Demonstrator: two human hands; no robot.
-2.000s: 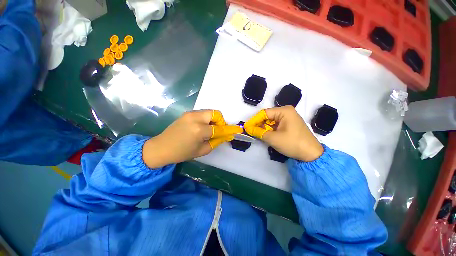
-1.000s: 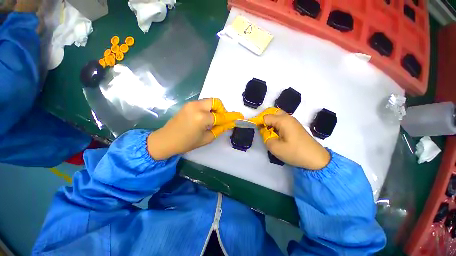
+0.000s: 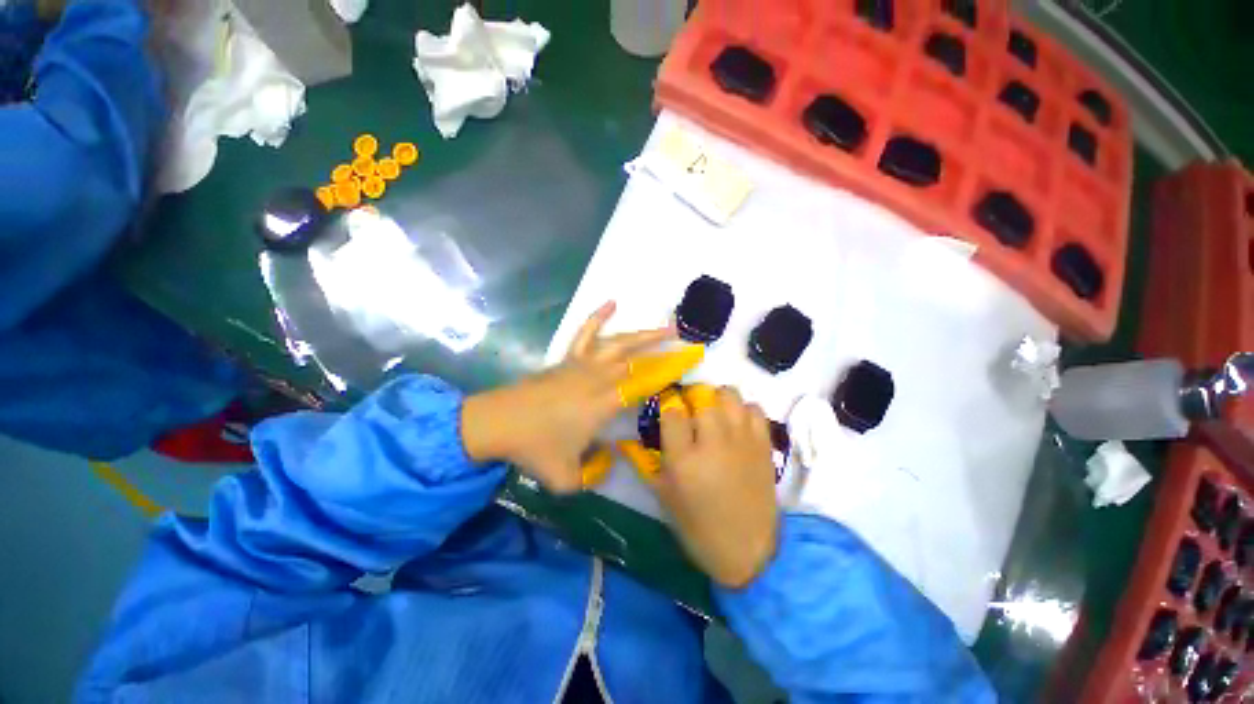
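My left hand point(image 3: 564, 413), with yellow-orange finger cots, is spread, its index finger reaching over the sheet. My right hand point(image 3: 722, 475) is bent over a black octagonal part point(image 3: 649, 421), its thumb and index fingertips at the part's edges; fingers hide much of it. Another dark part point(image 3: 781, 451) shows partly beside my right hand. A white wipe point(image 3: 818, 443) lies against that hand's right side; I cannot tell if it is held. Three black parts, at left point(image 3: 706, 310), middle point(image 3: 781, 337) and right point(image 3: 864, 395), lie on the white sheet point(image 3: 908, 509).
A red-orange foam tray point(image 3: 880, 213) with black parts is behind the sheet, a label block point(image 3: 699, 176) near it. Finger cots point(image 3: 366, 172), a round black object point(image 3: 292, 217) and clear film point(image 3: 413, 275) lie left. A dispenser bottle point(image 3: 1125, 399) stands right. A person's blue sleeve point(image 3: 83, 234) is far left.
The view has shifted, showing more of the tray. My hands have parted from their fingertip-to-fingertip hold on a thin pale item, which no longer shows. The white wipe has appeared beside my right hand.
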